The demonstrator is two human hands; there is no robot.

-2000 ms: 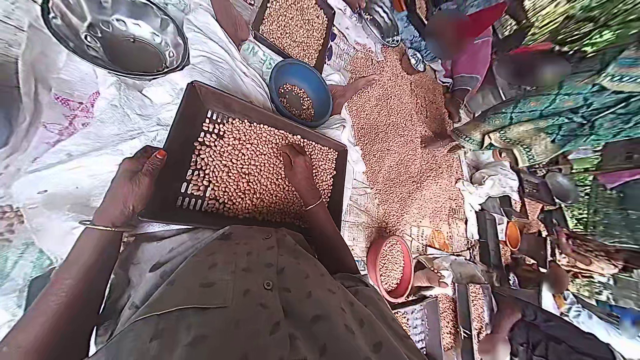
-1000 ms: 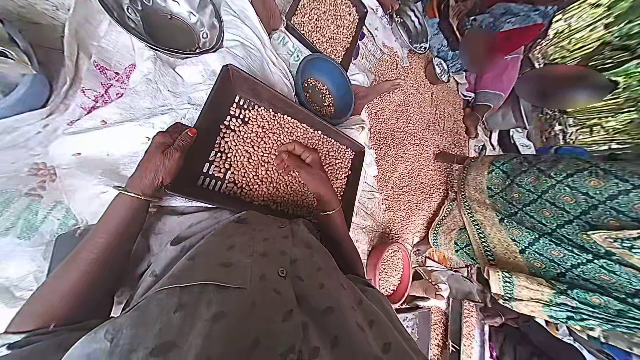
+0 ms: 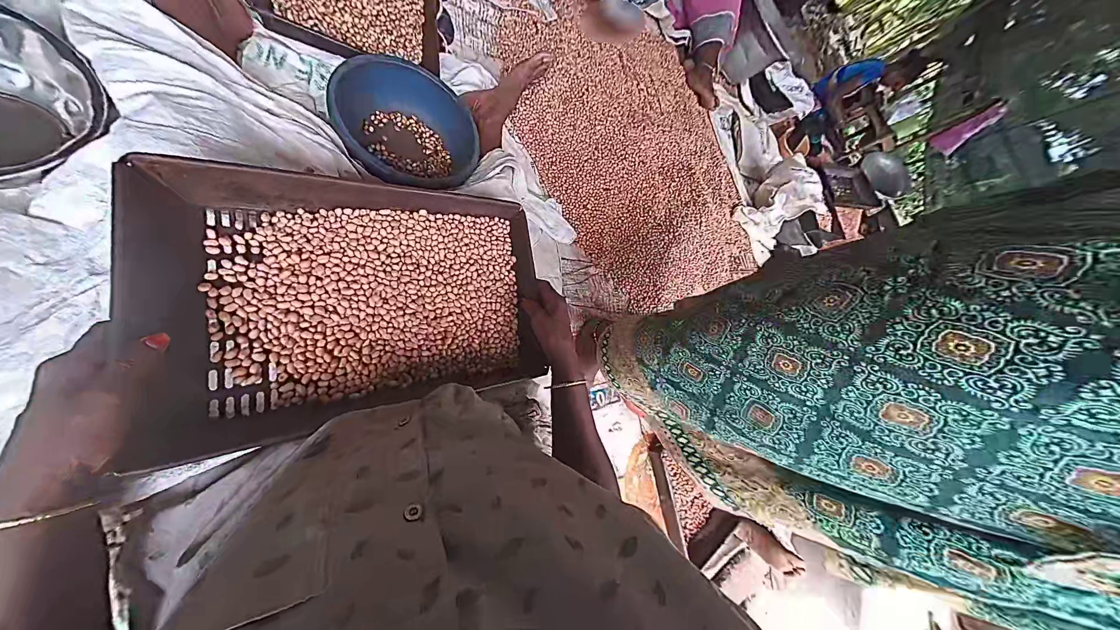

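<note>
A dark rectangular slotted sieve tray lies across my lap, holding a layer of shelled peanuts. Slots show uncovered along its left side. My left hand grips the tray's left end, its thumb with a red nail lying over the rim. My right hand holds the right end near the lower corner, its fingers partly hidden by the rim. Just beyond the far rim is a blue plastic bowl with a few nuts in the bottom.
Peanuts lie spread on a sheet ahead, a person's bare foot at their edge. A metal basin sits far left on white sacking. Another nut-filled tray is beyond the bowl. A person in green patterned cloth is close at right.
My right hand has moved from over the nuts to the tray's right end. The person in green patterned cloth has come much closer on the right. The red bowl seen earlier no longer shows.
</note>
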